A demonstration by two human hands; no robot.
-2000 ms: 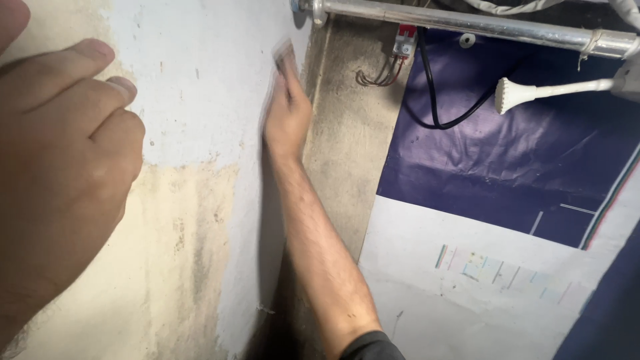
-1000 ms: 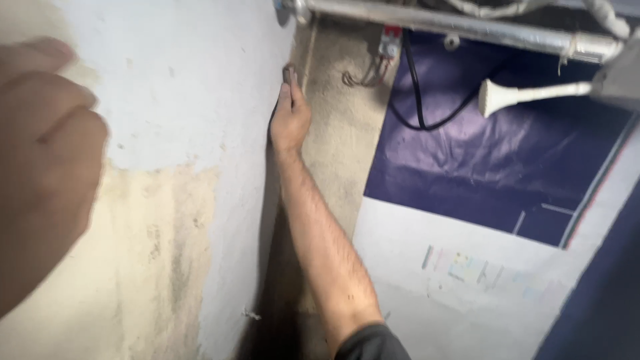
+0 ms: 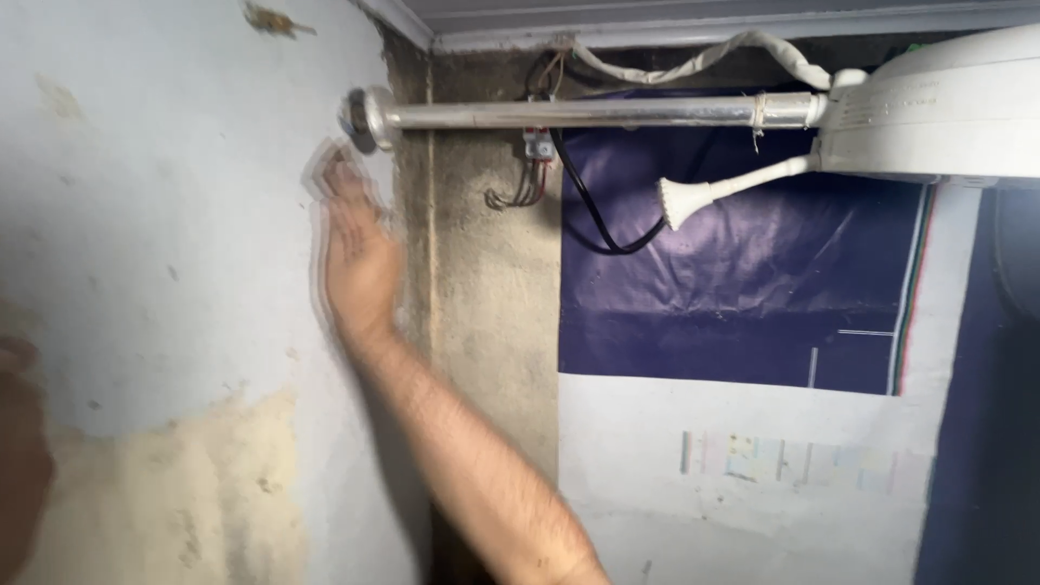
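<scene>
My right hand (image 3: 361, 244) is raised against the pale blue painted wall (image 3: 187, 211) near the room corner, just below the round flange (image 3: 376, 118) of a metal pipe. It is motion-blurred; a darker patch shows at its fingertips, and whether it holds something cannot be told. The forearm comes up from the bottom middle. My left hand (image 3: 23, 463) is a dark blur cut off by the left edge, in front of the wall's lower part, where a bare cream patch (image 3: 171, 496) shows. Its fingers and anything in them cannot be made out.
The metal pipe (image 3: 585, 112) runs right from the wall to a white fixture (image 3: 934, 114) with a flared white arm (image 3: 686, 201). Behind hang a small switch box (image 3: 539, 142) with loose wires, a black cable (image 3: 597, 215) and a purple and white sheet (image 3: 731, 284).
My right hand has moved up the wall, nearer the pipe flange. My left hand shows much less, at the left edge. The view has shifted so that the ceiling edge shows.
</scene>
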